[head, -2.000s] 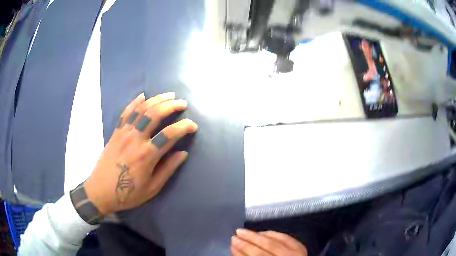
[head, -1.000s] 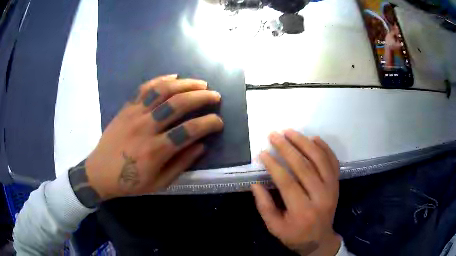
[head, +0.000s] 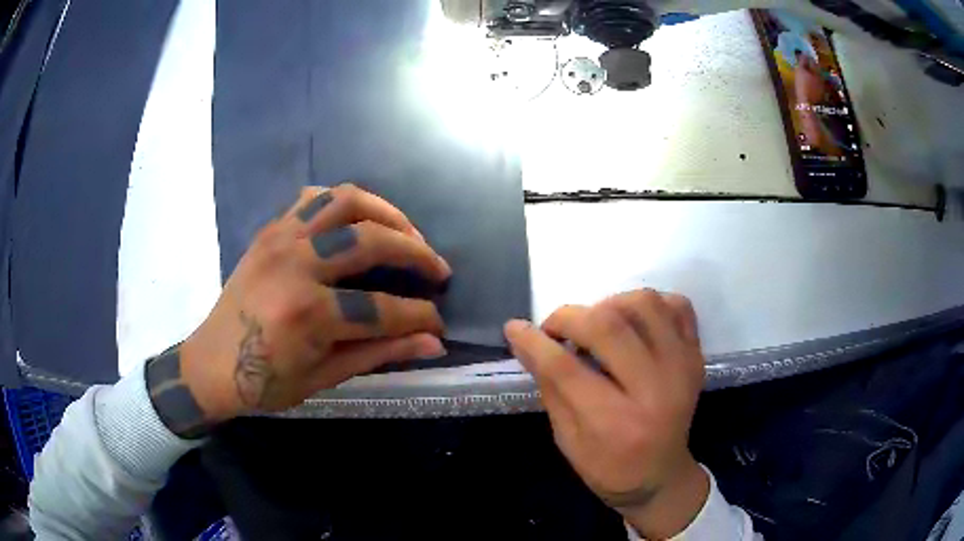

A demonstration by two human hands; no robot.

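A dark blue-grey cut panel point(head: 476, 238) lies flat on the white machine table, its right edge straight and its lower edge near the table front. My left hand point(head: 307, 301), with grey tape on its fingers, lies on the panel's lower part, fingers bent and thumb at the lower edge, pinching the cloth. My right hand point(head: 624, 391) is at the panel's lower right corner, fingers curled, fingertips on the corner; the exact grip is partly hidden. The presser foot and needle area is partly hidden by glare.
More dark panels point(head: 74, 211) lie at the left. Machine parts point(head: 624, 42) hang at the top. A lit smartphone point(head: 819, 116) lies on the bed plate point(head: 698, 127). Measuring tape point(head: 444, 404) runs along the front edge. A blue crate point(head: 37, 423) is at lower left.
The panel's lower edge, earlier hanging past the table front, now lies on the table. My right hand has come up from below to the corner. My left fingers have bent more.
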